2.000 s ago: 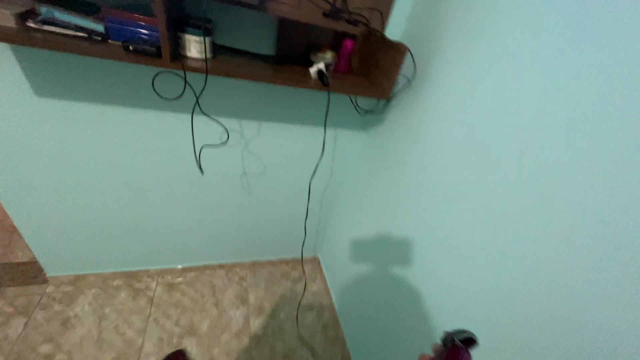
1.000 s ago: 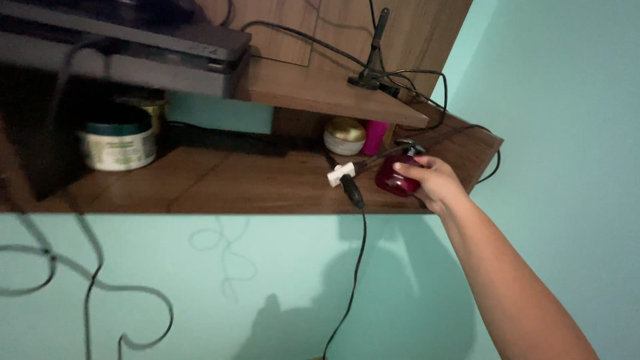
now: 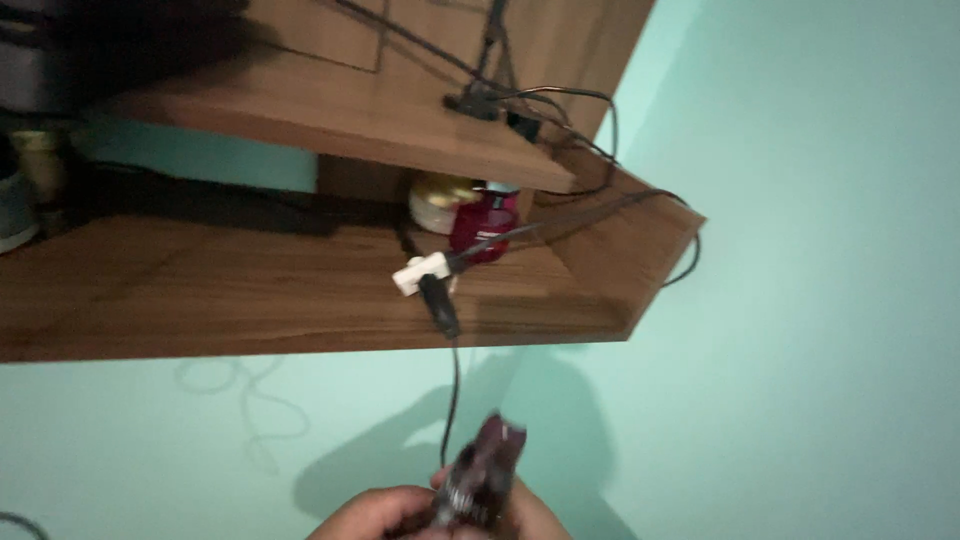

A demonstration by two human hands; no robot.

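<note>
Low in the head view, a blurred dark maroon container (image 3: 480, 480) with light writing is tilted between my two hands. My left hand (image 3: 375, 514) is closed around its left side, and my right hand (image 3: 536, 514) is at its right side, partly hidden behind it. Above them on the lower wooden shelf, a dark red bottle (image 3: 480, 234) stands in front of a white jar with a gold lid (image 3: 435, 202). A white plug adapter (image 3: 420, 274) with a black plug (image 3: 439, 306) in it lies in front of the bottle.
The wooden shelf unit (image 3: 225, 300) has an upper board (image 3: 360, 127) over the lower one. Black cables (image 3: 615, 127) loop around its right end, and one cord (image 3: 455, 397) hangs down the wall. Another jar (image 3: 13, 210) stands at the far left.
The right hand has left the dark red bottle, which now stands on the shelf against the gold-lidded jar. Both hands are now low in view with a dark maroon container.
</note>
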